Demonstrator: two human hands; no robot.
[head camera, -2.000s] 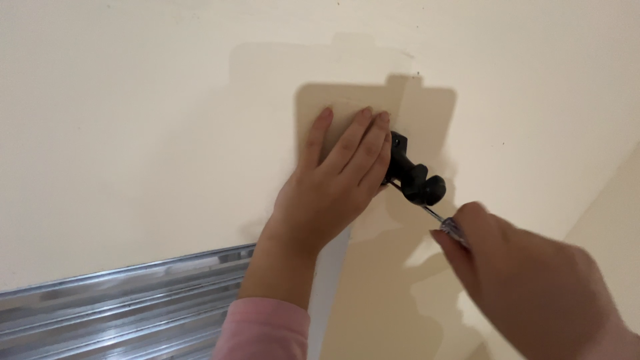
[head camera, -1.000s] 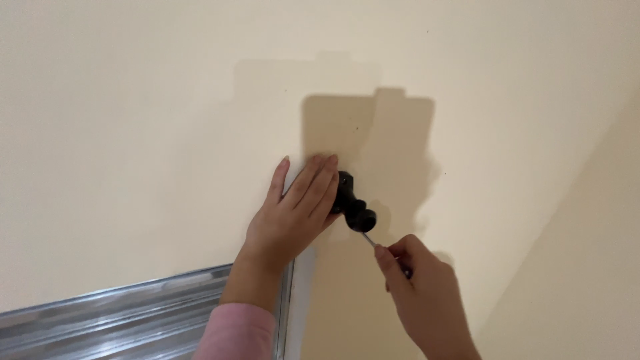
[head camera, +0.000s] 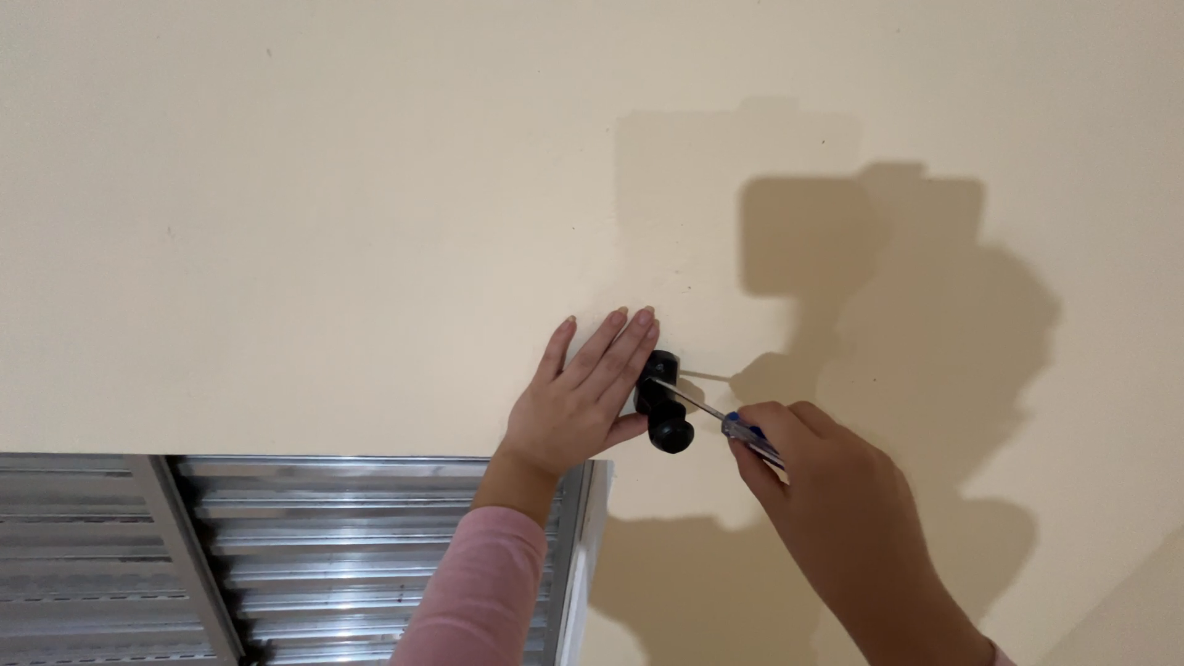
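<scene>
A black curtain rod bracket (head camera: 668, 427), or similar wall fitting with a round knob end, sits against the cream wall, right of the window's top corner. My left hand (head camera: 578, 398) lies flat on the wall with its fingers spread, its index finger and thumb touching the bracket's left side. In my right hand (head camera: 832, 490) is a screwdriver (head camera: 738, 429) with a clear and blue handle. Its thin metal shaft points up and left, and the tip meets the bracket's upper part. Whether the tip sits in a screw head cannot be told.
Below left is a window with metal louvre slats (head camera: 351, 536), a grey upright bar (head camera: 190, 555) and a pale frame edge (head camera: 583, 564) at its right. The cream wall (head camera: 324, 231) fills the rest, with shadows cast at the right.
The screwdriver's tip was by the bracket's lower, knob end a second ago; now it is at the upper part. My left hand stays beside the bracket. The view has shifted, showing more of the window.
</scene>
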